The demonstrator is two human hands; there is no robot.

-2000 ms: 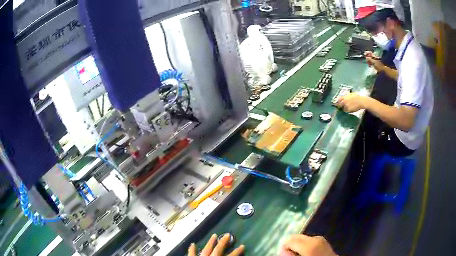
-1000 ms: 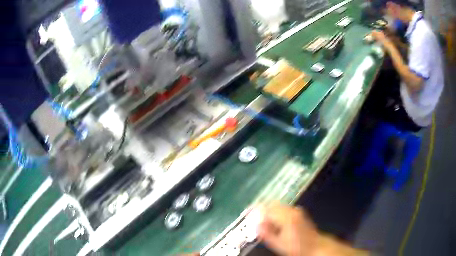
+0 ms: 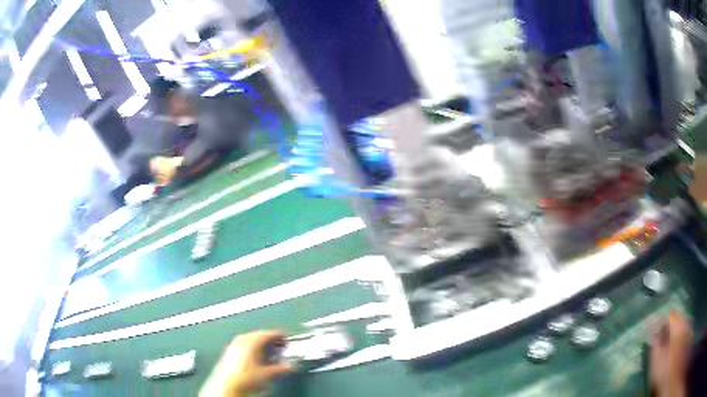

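Note:
The frame is blurred by motion. My left hand (image 3: pixel 250 363) is at the lower middle, its thumb and fingers closed on the left end of a silver-grey housing strip (image 3: pixel 319 346) over the green bench. My right hand (image 3: pixel 671 353) is at the lower right edge, partly cut off; whether it holds anything cannot be made out. Several silver discs (image 3: pixel 584 335) lie loose on the bench between my hands, in front of the machine. One more disc (image 3: pixel 653 281) lies farther right.
The twin-head machine (image 3: pixel 473 186) stands behind the discs, its white base edge (image 3: pixel 481 322) curving across. An orange tool (image 3: pixel 626 236) lies on its base. Other housings (image 3: pixel 169 364) lie at lower left, one (image 3: pixel 203 240) farther back. A seated person (image 3: pixel 182 136) works at upper left.
The view has swung left, so the discs now appear at the right. My left hand has come into view at a housing. The strip seen at my right hand no longer shows clearly.

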